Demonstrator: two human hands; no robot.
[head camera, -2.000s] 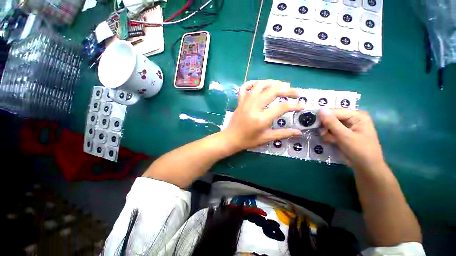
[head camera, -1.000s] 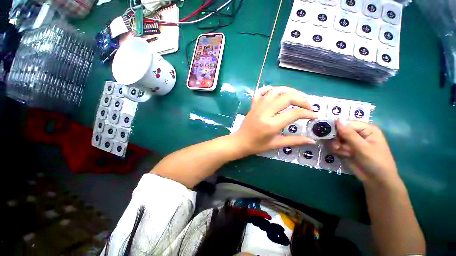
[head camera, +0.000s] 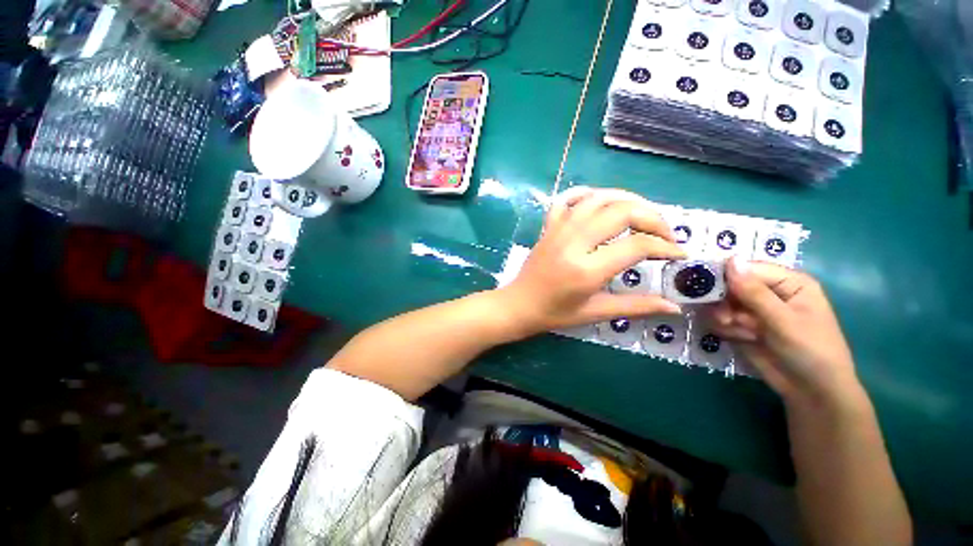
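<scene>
A small unit (head camera: 696, 280) with a large dark round centre and a pale rim is held above a white sheet (head camera: 776, 247) with rows of dark round marks. My right hand (head camera: 784, 320) pinches the unit's right edge between thumb and fingers. My left hand (head camera: 597, 261) lies over the sheet's left part, thumb below and fingers above the unit's left side, with fingertips at its edge. My hands cover parts of the sheet.
A tall stack of similar sheets (head camera: 736, 96) stands behind. A phone (head camera: 447, 133) with a lit screen, a cherry-print mug (head camera: 347, 160), a smaller dotted sheet (head camera: 251, 251) and a ribbed clear pile (head camera: 117, 139) are at left. Wires lie at back left.
The whole view has shifted, so the table things appear further right and slightly lower. Both hands keep nearly the same hold on the unit over the sheet.
</scene>
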